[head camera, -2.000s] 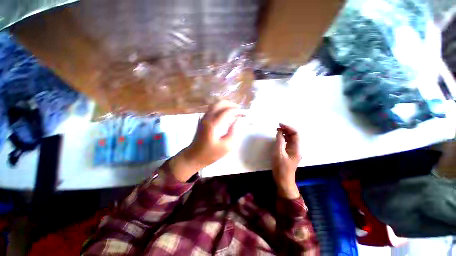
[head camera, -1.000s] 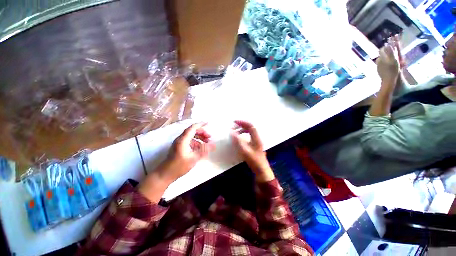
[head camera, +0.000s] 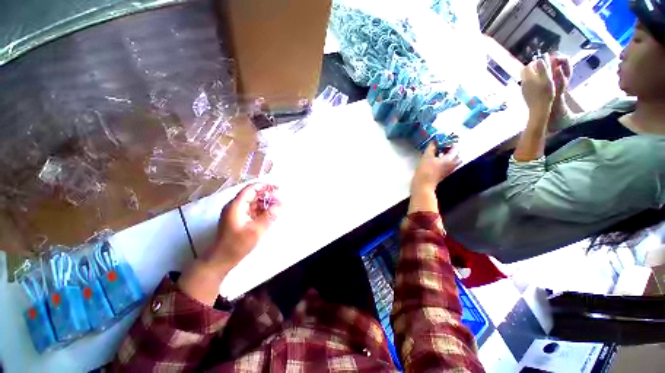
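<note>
My left hand is over the white table with its fingers curled around a small, shiny clear piece, which looks like a clear plastic case; most of it is hidden by the fingers. My right hand is at the near edge of the heap of carded cables. Its fingertips touch a blue card there; whether they grip it is unclear. Packed cables stand side by side at the lower left, blue cards with orange-red dots and white loops in clear cases.
The large brown carton with clear cases fills the upper left. One carded cable lies apart, right of the heap. A person sits at the right, hands raised. A blue crate is below the white table's edge.
My right hand has moved away from my left hand, up and right to the heap. My left hand now shows a clear piece in its fingers. The view has shifted rightward since the earliest frame.
</note>
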